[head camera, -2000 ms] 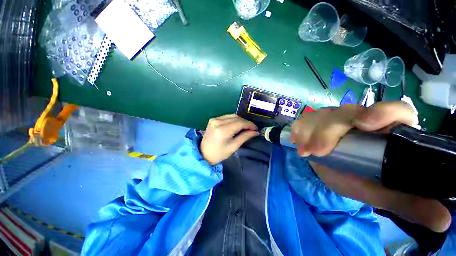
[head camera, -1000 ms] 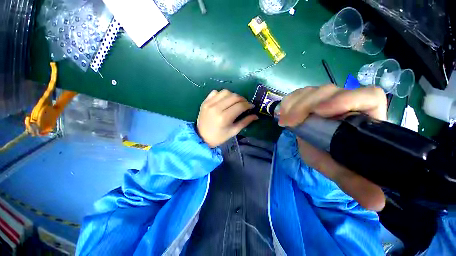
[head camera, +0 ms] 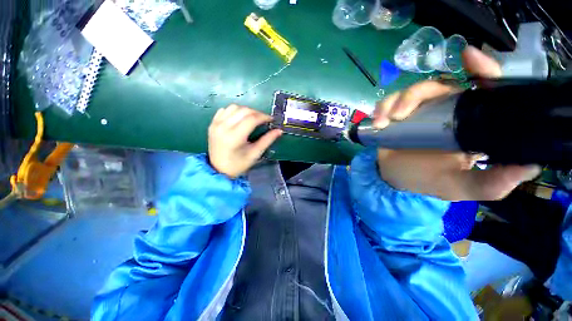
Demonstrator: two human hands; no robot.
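Observation:
A dark smartphone body [head camera: 310, 116] lies on the green mat near its front edge, back up, with a yellow-edged white label at the middle and camera rings at its right end. My left hand [head camera: 237, 139] grips its left end between thumb and fingers. My right hand [head camera: 433, 150] is wrapped around a silver and black electric screwdriver [head camera: 417, 128], blurred. The driver's tip is at the phone's right end; whether it touches is unclear. A red plastic piece [head camera: 359, 116] lies just beside that end.
On the green mat [head camera: 188, 59] are a yellow tool [head camera: 270, 37] with a trailing thread, a dark stick [head camera: 359, 66] and a blue pick [head camera: 389, 73]. Clear cups [head camera: 421, 50] stand behind. Plastic bags [head camera: 59, 72] and a white card [head camera: 117, 36] lie left, an orange clamp [head camera: 39, 166] at the bench edge.
The view has shifted. The driver tip has moved from the phone's label area to its right end, uncovering label and camera rings. My left fingers now meet the phone's left end.

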